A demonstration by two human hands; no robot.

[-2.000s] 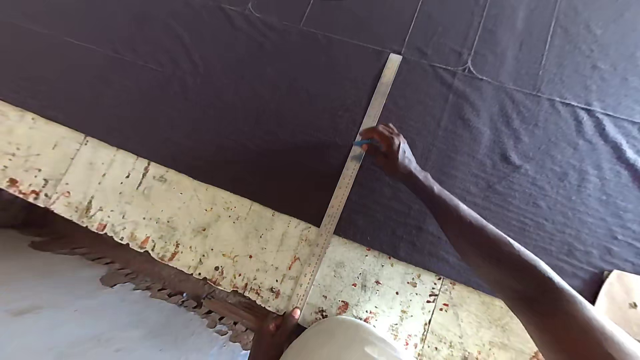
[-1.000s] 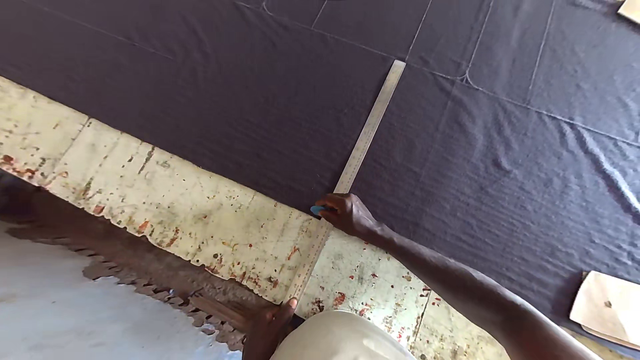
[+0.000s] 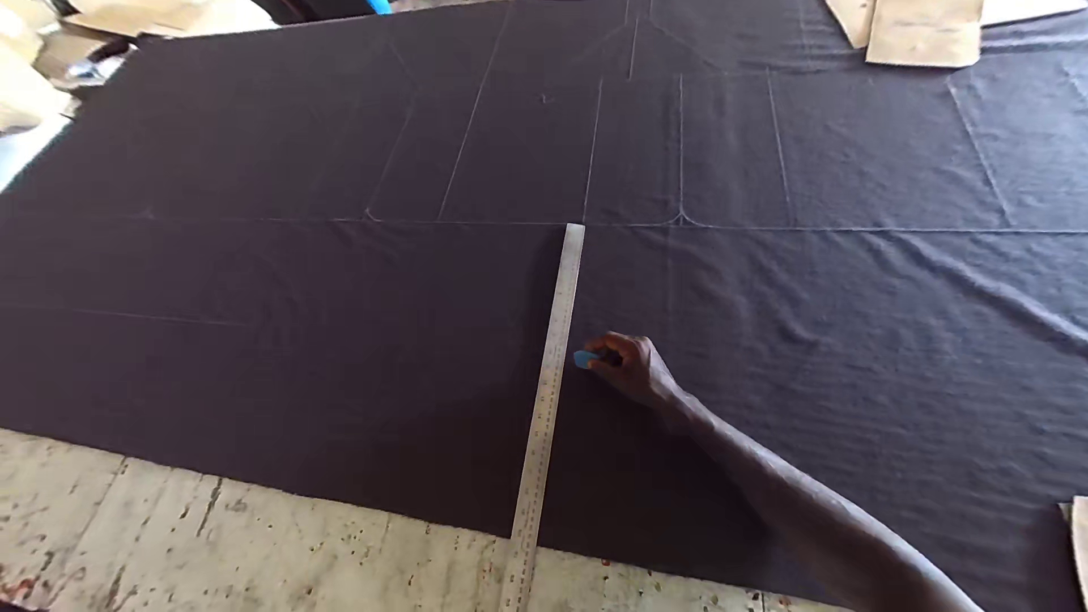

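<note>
A long metal ruler lies across dark fabric, its top end at a long pale line drawn on the cloth and its lower part over the worn table edge. Just right of the ruler, my right hand pinches a small blue piece, which looks like tailor's chalk, between thumb and fingers. Pale lines, some straight and some with curved corners, mark the upper part of the fabric. My left hand is out of view, and the ruler's bottom end is cut off by the frame.
The scuffed, stained tabletop shows along the near edge. Brown card pieces rest on the fabric at the upper right, and another is at the right edge. Pale papers or card are heaped beyond the fabric at the upper left.
My right hand has moved from the ruler near the fabric's near edge up to beside the ruler's middle. My left hand, at the ruler's lower end before, has left the view, which has tilted upward.
</note>
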